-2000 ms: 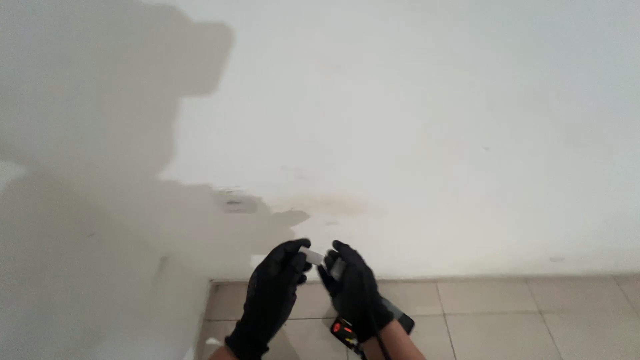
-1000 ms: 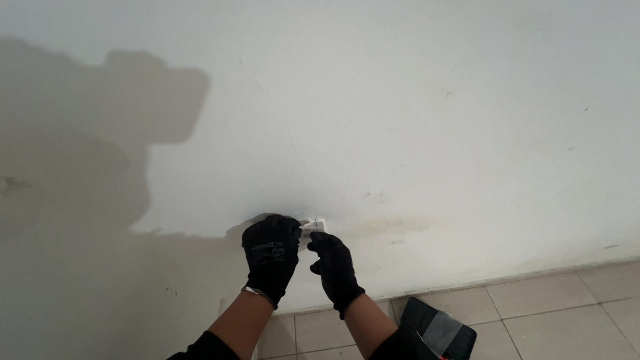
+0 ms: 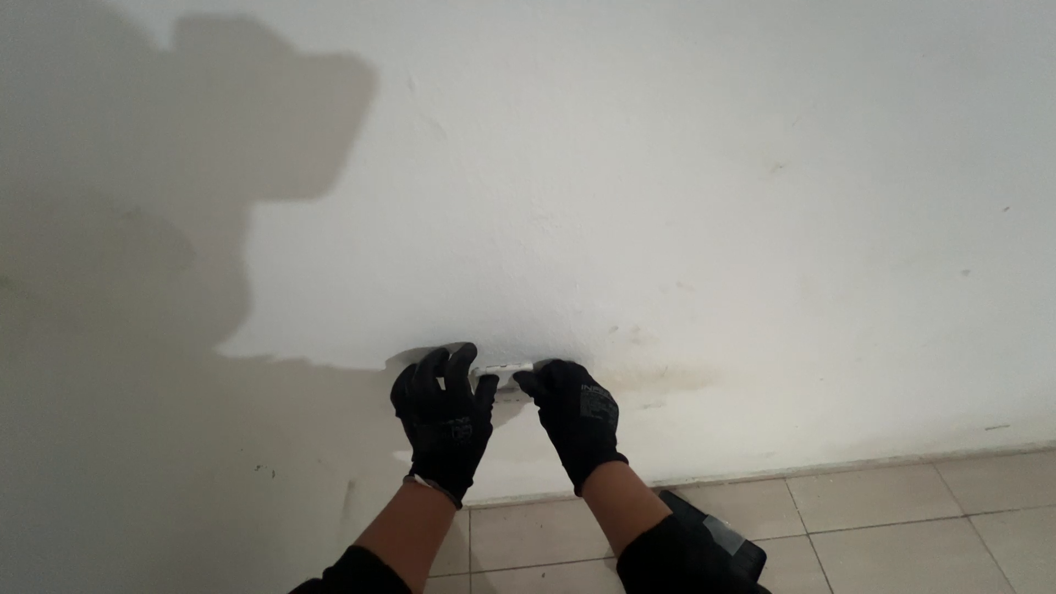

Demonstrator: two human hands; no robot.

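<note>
A small white plastic wall plate, perhaps an outlet cover (image 3: 505,370), lies against the lower part of the white wall. My left hand (image 3: 443,415), in a black work glove, has its thumb at the plate's left side and its fingers spread near the wall. My right hand (image 3: 576,415), gloved in the same way, pinches the plate's right side between thumb and fingers. The thumbs partly cover the plate's face, and what is behind it is hidden.
Beige floor tiles (image 3: 874,507) meet the wall along its bottom edge. A black tool or case with a grey band (image 3: 724,536) lies on the floor beside my right forearm. Another wall stretch (image 3: 124,462) is in shadow at the left.
Two seconds ago both hands held a small light thing in front of the wall above the floor; now they are at the wall with the white plate. The left hand's fingers have spread.
</note>
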